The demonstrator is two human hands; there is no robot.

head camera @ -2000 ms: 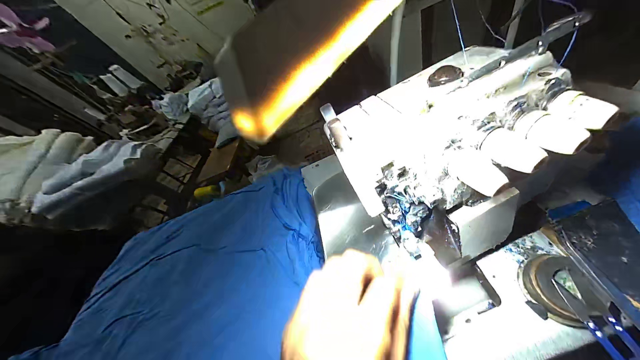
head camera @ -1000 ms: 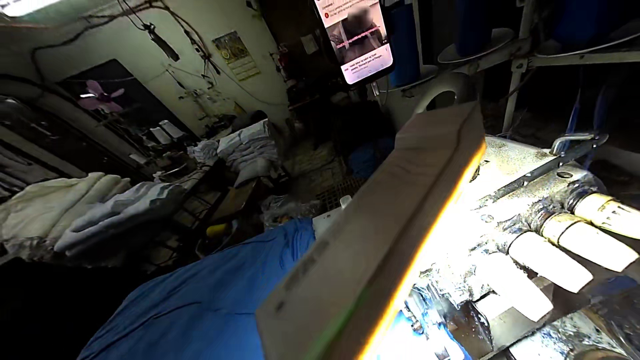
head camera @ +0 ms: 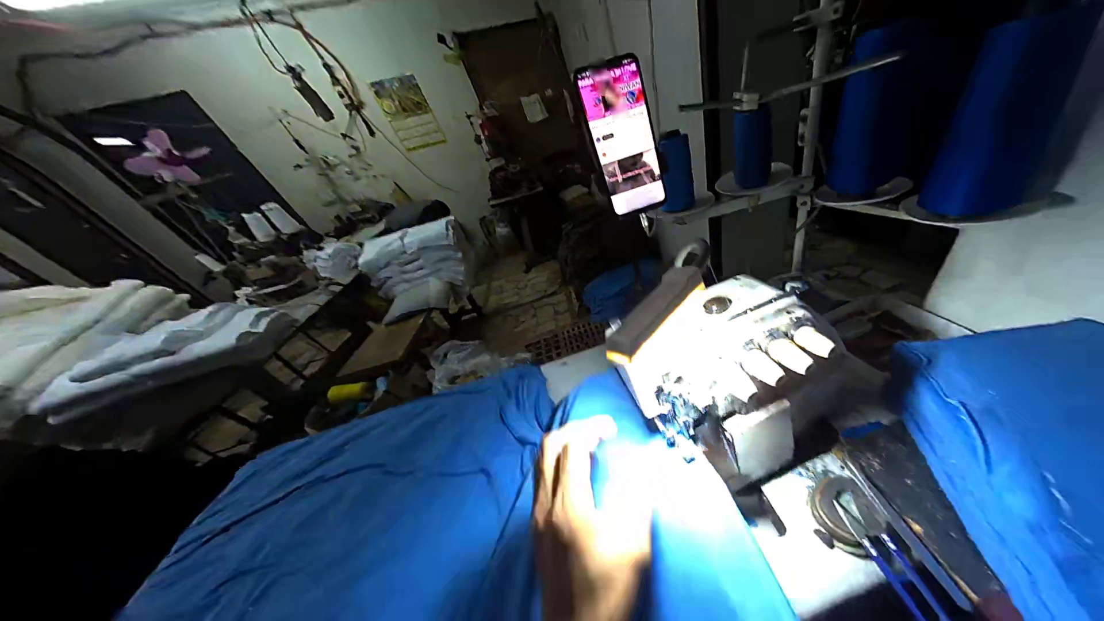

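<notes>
My left hand (head camera: 582,517) lies on blue cloth (head camera: 397,500), its fingers partly apart, just left of the needle and presser foot area (head camera: 677,414) of an industrial sewing machine (head camera: 724,345). Strong glare washes out part of the hand and the cloth beside it. The cloth spreads leftward and down from the machine. A small blurred reddish patch at the lower right edge may be part of my right hand; its grip does not show. Close to it, tweezers (head camera: 893,552) rest by a round metal part (head camera: 845,513) on the machine bed.
More blue cloth (head camera: 1009,431) lies right of the machine. A lit phone (head camera: 623,134) stands behind it, with blue thread cones (head camera: 992,129) on a rack at upper right. Folded white fabric (head camera: 414,259) is piled at back left. A dark bar-shaped piece (head camera: 660,315) is on the machine's front.
The view has swung up and back, showing the phone and thread rack. My left hand, hidden one second ago behind the dark bar, shows again. Blue cloth now covers more of the bed by the presser foot.
</notes>
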